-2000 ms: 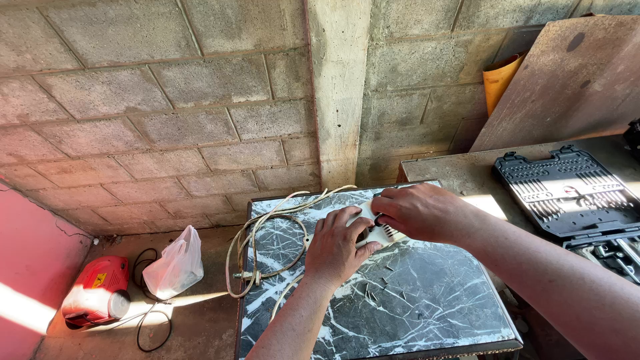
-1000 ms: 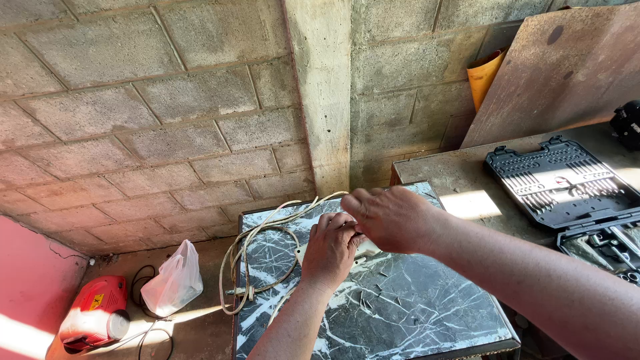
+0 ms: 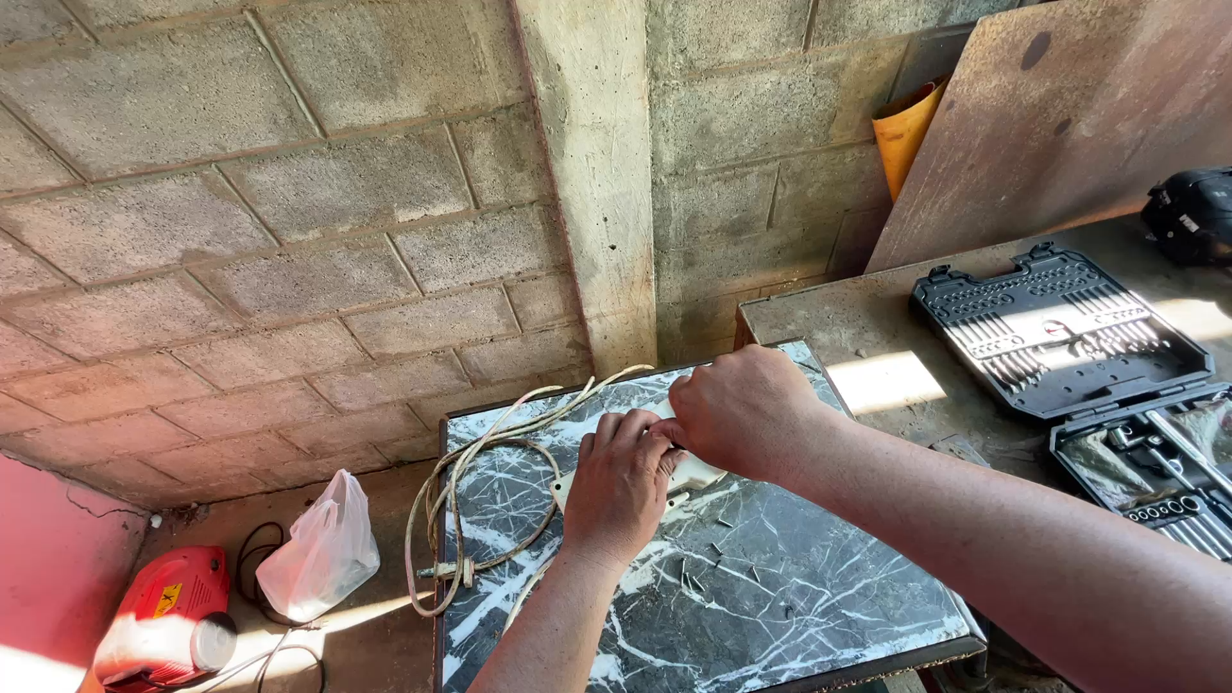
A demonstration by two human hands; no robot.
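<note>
Both hands are close together over the far part of a dark marble-patterned tabletop [image 3: 770,587]. My left hand [image 3: 621,481] presses on a white plastic object [image 3: 695,474], whose ends show around the fingers. My right hand [image 3: 751,414] is closed in a fist above it, its thumb side against my left fingertips; what it grips is hidden. Several small screws [image 3: 688,577] lie loose on the tabletop nearer to me. A pale electrical cord [image 3: 452,481] loops over the table's left side, its plug [image 3: 467,572] near the left edge.
A socket and wrench set in an open black case [image 3: 1059,327] lies on the workbench [image 3: 818,318] at right. A red machine [image 3: 173,616] and a white plastic bag [image 3: 322,558] stand on the floor at left. A block wall [image 3: 318,192] rises behind.
My right hand has curled into a fist over the white object, more of which showed beside the hands two seconds ago. My left hand stays on it.
</note>
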